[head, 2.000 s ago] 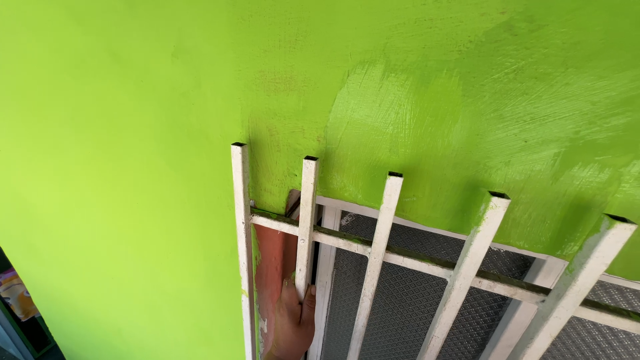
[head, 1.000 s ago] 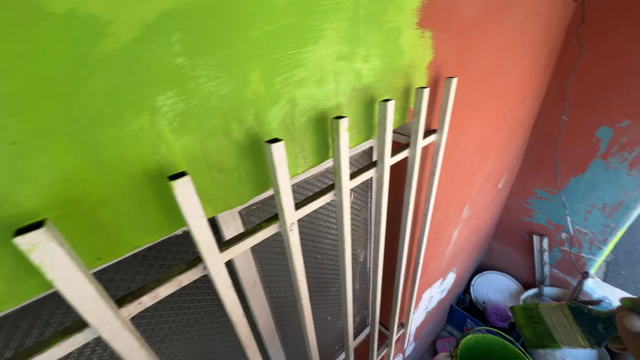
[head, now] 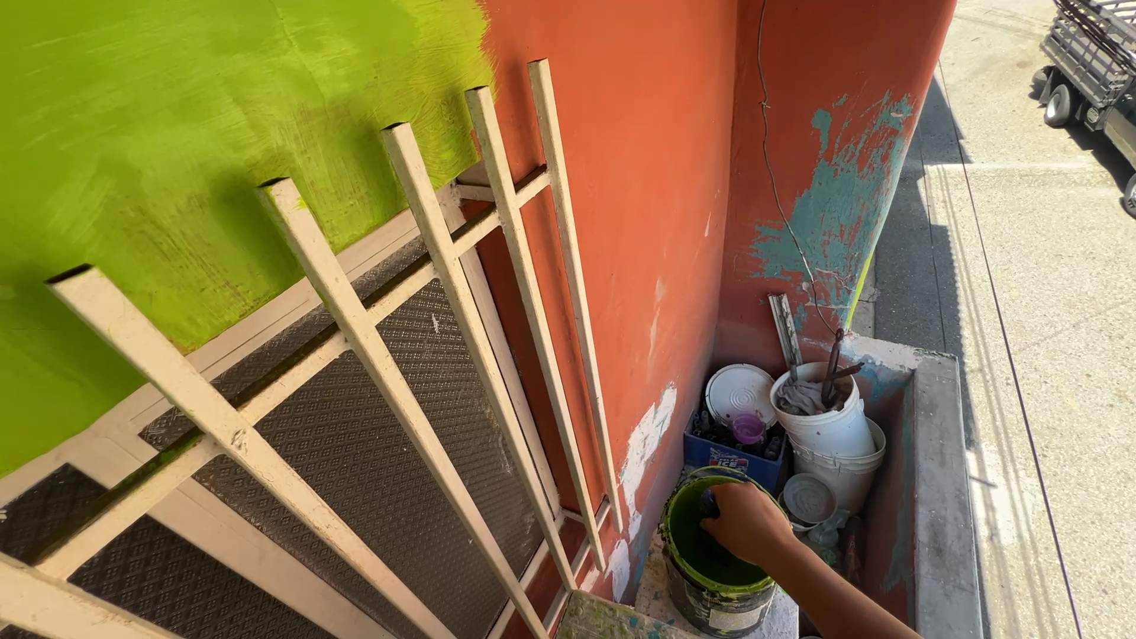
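Note:
My right hand (head: 745, 522) is closed around the dark handle of a paintbrush (head: 709, 503), and its bristles are hidden down inside a bucket of green paint (head: 721, 596). The bucket's rim is smeared with green. To the left, a cream metal window grille (head: 444, 266) stands out from the wall over a window with textured dark panes (head: 382, 444). Fresh green paint (head: 355, 80) covers the wall above the window and ends in a ragged edge against the orange-red wall (head: 612, 177). My left hand is out of the frame.
Behind the bucket stand a blue crate (head: 741, 463), a white lid (head: 739, 393) and stacked white buckets (head: 825, 430) holding rags and tools. A low concrete parapet (head: 945, 497) borders the right side. Below lies a street (head: 1047, 311) with a truck (head: 1096, 67).
The view has swung right, away from the window. My right hand, at the right edge with a green-tipped brush one second ago, is now at the paint bucket with the brush in it.

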